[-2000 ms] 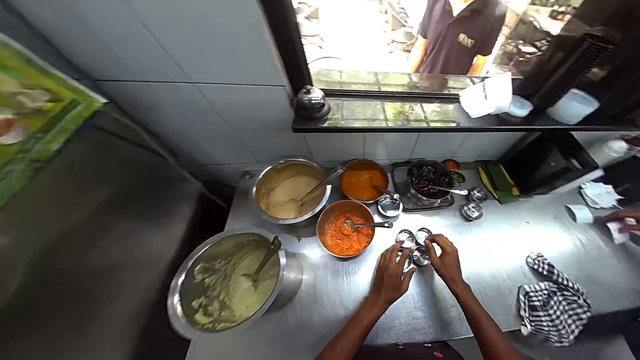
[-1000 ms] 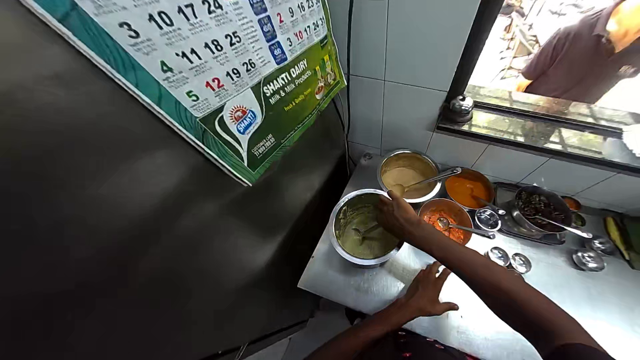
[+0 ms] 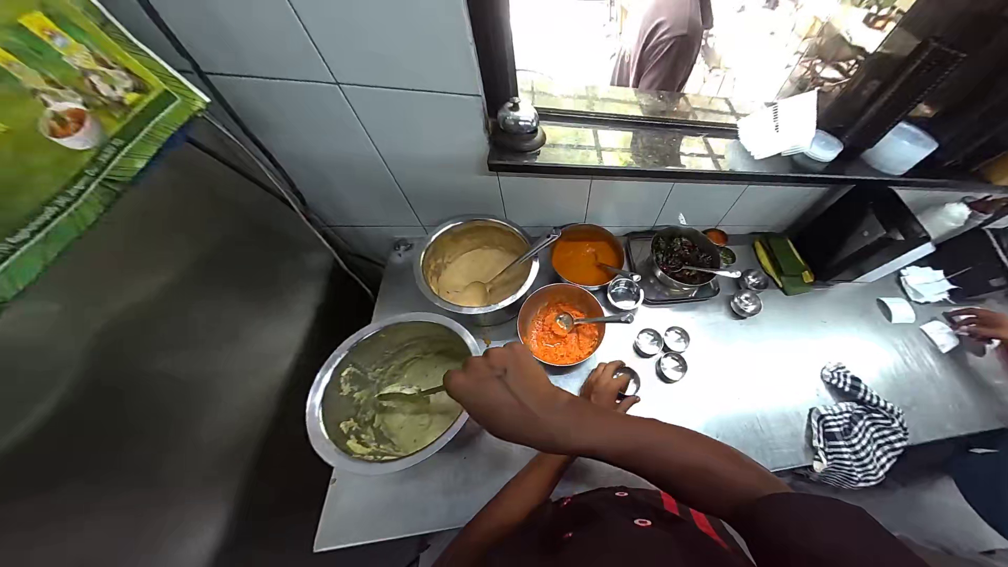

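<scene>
My right hand (image 3: 504, 390) grips the handle of a spoon (image 3: 405, 394) whose end lies in pale green chutney in a wide steel bowl (image 3: 319, 421). The right forearm crosses above my left arm. My left hand (image 3: 608, 386) holds a small steel cup (image 3: 628, 381) just below the bowl of orange-red chutney (image 3: 563, 327); part of the cup is covered by the fingers. Three similar small steel cups (image 3: 648, 342) (image 3: 676, 339) (image 3: 672, 367) stand close together to the right of that hand.
Behind are a pot of beige chutney (image 3: 476, 272), a bowl of orange sauce (image 3: 587, 256) and a pan of dark food (image 3: 683, 256) on a tray. A checked cloth (image 3: 854, 429) lies at right. A co-worker's hand (image 3: 976, 323) is near paper at the far right. A bell (image 3: 518, 126) sits on the ledge.
My right hand has gone from the small cups to the spoon in the green chutney. The left hand, free and spread one second ago, now holds a small cup. The view has swung left and back.
</scene>
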